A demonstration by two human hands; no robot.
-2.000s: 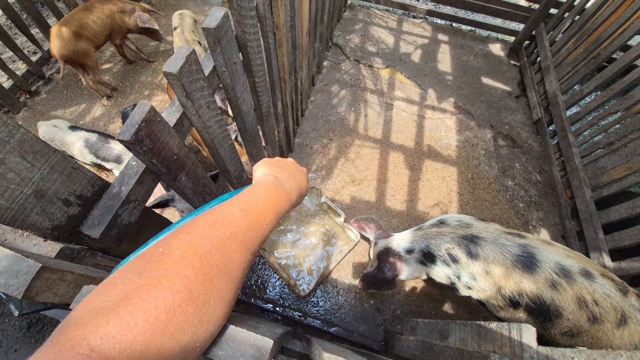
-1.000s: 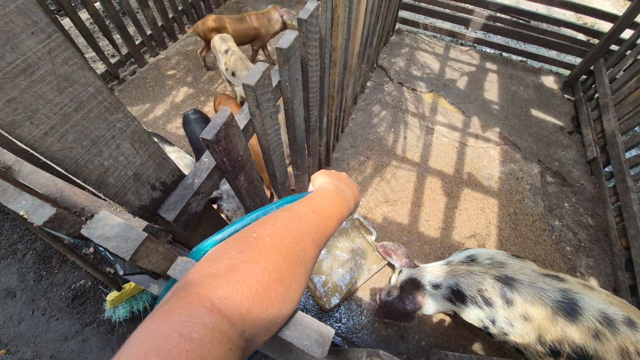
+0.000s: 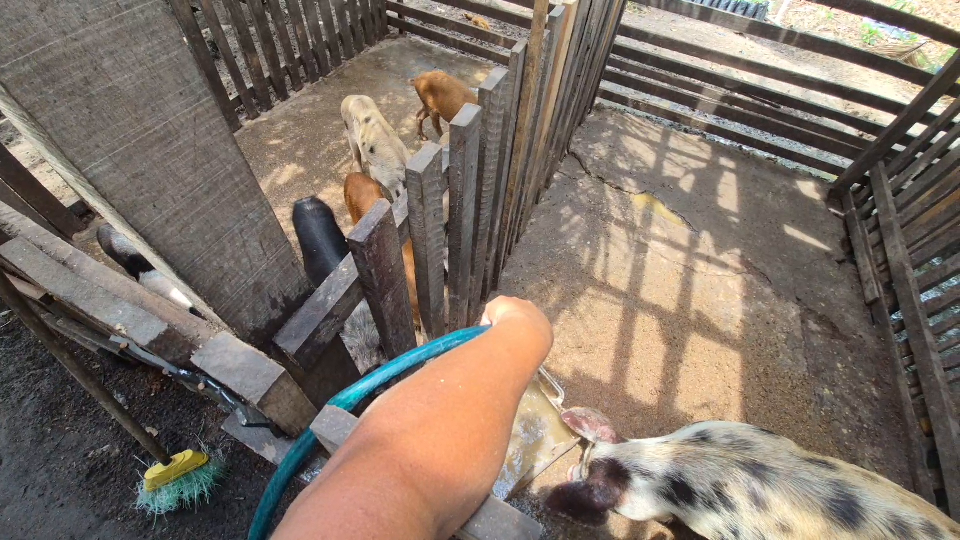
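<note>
My left hand (image 3: 519,319), reached out over the wooden fence, is closed on a teal hose (image 3: 375,386). The hose curves beside my forearm and runs down to the bottom edge; its outlet is hidden by the hand. Below the hand, partly behind my forearm, lies a feeding trough (image 3: 534,435) with cloudy water in it. A white pig with black spots (image 3: 742,480) stands at the trough's right side, its head at the rim. My right hand is out of view.
A slatted wooden fence (image 3: 465,217) divides two pens with concrete floors. Several pigs, among them a black one (image 3: 319,240) and a brown one (image 3: 444,97), stand in the left pen. A wide board (image 3: 150,150) leans at left. A yellow-headed broom (image 3: 176,471) stands at lower left.
The view has swung left, showing more of the left pen and the broom. My hand stays above the trough, and the spotted pig stays beside it. The brown pig in the left pen has turned.
</note>
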